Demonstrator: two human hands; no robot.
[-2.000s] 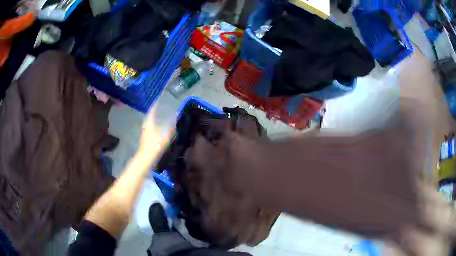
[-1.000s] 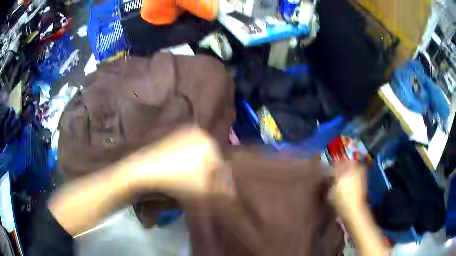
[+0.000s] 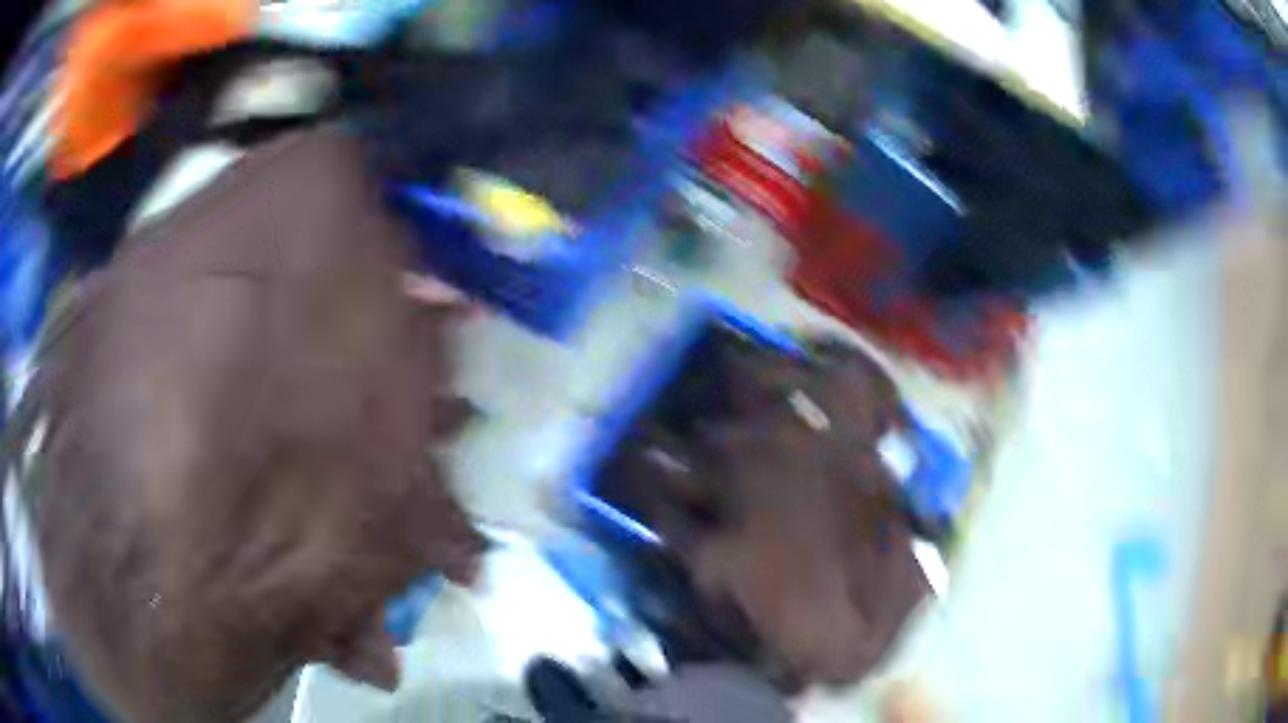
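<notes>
A large rounded pile of brown garments (image 3: 240,410) fills the left side. A small blue basket (image 3: 617,514) stands on the floor right of centre, with brown garments (image 3: 812,544) heaped in it and over its rim. Black parts and small pale spots show among the brown cloth. My left hand is not in view. A small blurred skin-toned patch at the bottom edge may be part of my right hand (image 3: 907,701); what it does cannot be told. The whole view is blurred.
Behind the basket are a blue crate (image 3: 544,300) with black cloth and a yellow packet (image 3: 511,205), a red carton (image 3: 756,163), a red crate (image 3: 848,269) and black garments (image 3: 1045,191). A dark shoe (image 3: 558,689) is at the bottom. Orange clothing (image 3: 120,78) shows at upper left.
The view has swung back from the pile to the basket. The brown garment held between both hands a second ago is no longer seen in them. My left hand has left the picture.
</notes>
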